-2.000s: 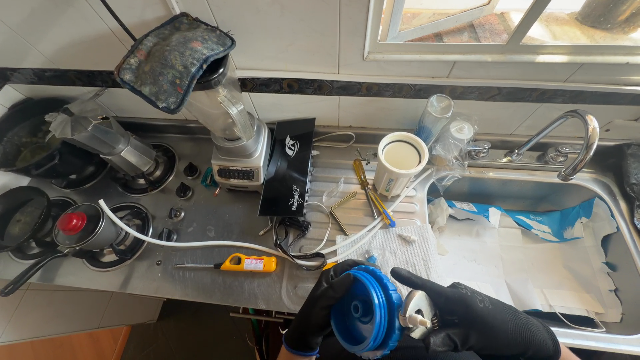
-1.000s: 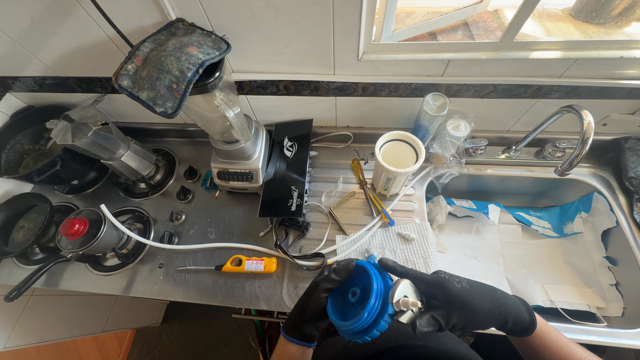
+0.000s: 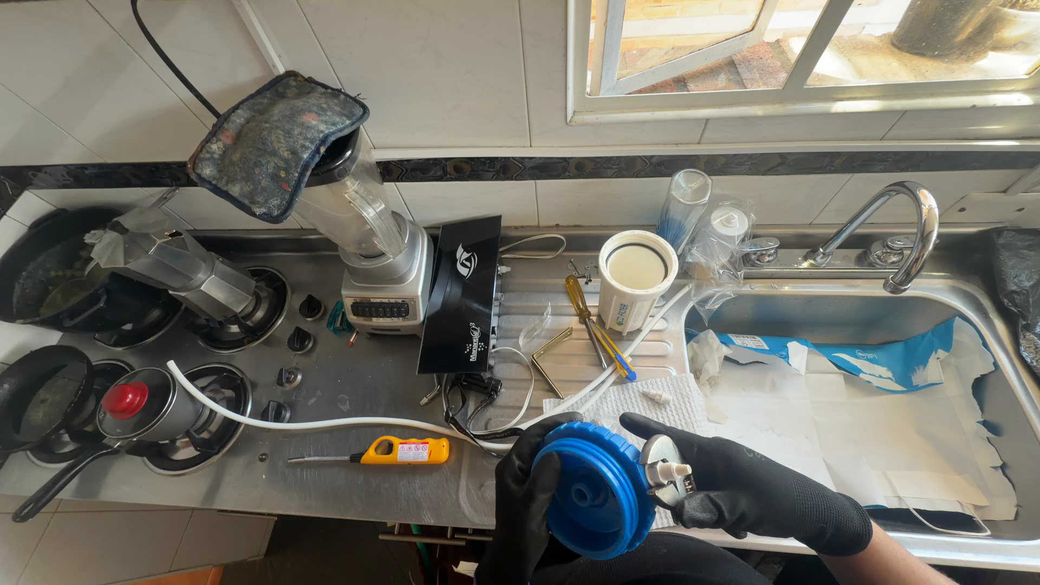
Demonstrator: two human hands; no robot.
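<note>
Both my hands wear black gloves. My left hand [image 3: 526, 496] grips a blue plastic filter housing cap [image 3: 591, 496] by its left rim, with the hollow inner side facing up. At the cap's right side is a metal fitting with a pale threaded nozzle [image 3: 669, 471]. My right hand [image 3: 743, 479] holds that fitting, its index finger extended along the top. Behind the hands a white paper towel [image 3: 682, 394] lies on the drainboard with a small white fitting [image 3: 656, 396] on it. A white filter housing [image 3: 638, 280] stands upright farther back.
White tubing [image 3: 349, 422] crosses the counter. Screwdrivers [image 3: 601, 329], a black panel [image 3: 460, 296] with cables and a blender [image 3: 386, 284] stand or lie behind. A yellow lighter [image 3: 404, 451] lies left of my hands. Pots and a moka pot [image 3: 191, 272] occupy the stove; torn paper lines the sink [image 3: 845, 284].
The blue cap has turned between my hands: one second ago more of its outside showed, and now its hollow inside shows. Both hands stay on the cap and fitting.
</note>
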